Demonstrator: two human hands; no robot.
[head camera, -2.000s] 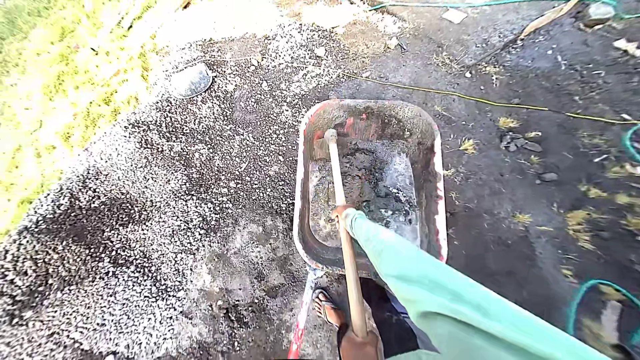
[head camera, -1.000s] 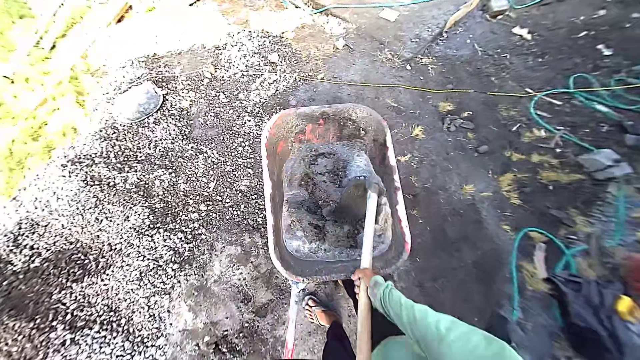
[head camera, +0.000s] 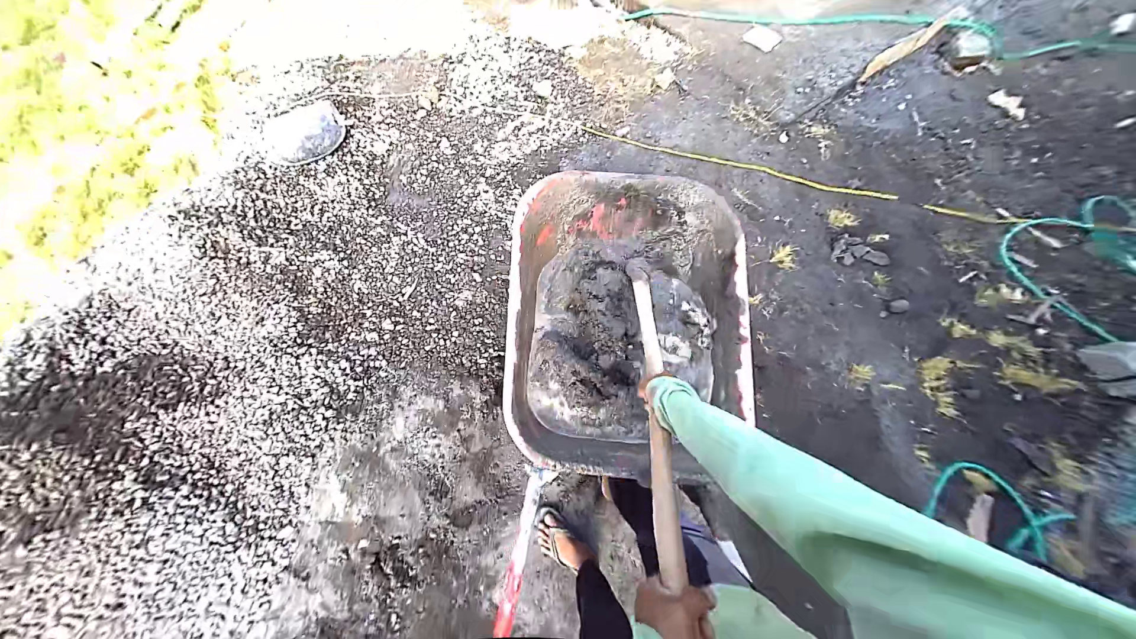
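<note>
A wheelbarrow tray (head camera: 745, 355) with worn red paint stands in the middle of the view, holding a grey, partly damp mix (head camera: 595, 328). The wooden handle of a hoe (head camera: 650, 333) slants down into it, and the hoe's blade is mostly hidden at the mix. Around the middle of the handle, over the tray's lower part, my right hand (head camera: 652, 390) is closed; its wrist is in a pale green sleeve. My left hand (head camera: 674, 608) grips the handle's near end at the bottom edge of the view.
Gravel (head camera: 355, 266) covers the ground at left, with a metal pan (head camera: 304, 133) on it. A red and white wheelbarrow handle (head camera: 524, 550) runs beside my sandalled foot (head camera: 564, 541). Yellow cord (head camera: 754, 167), green hose (head camera: 1029, 266) and stones (head camera: 859, 251) lie at right.
The hoe's head has moved from the right part of the mix toward the tray's far end. Two seconds ago it was at the far left of the tray. Both hands have moved with the handle.
</note>
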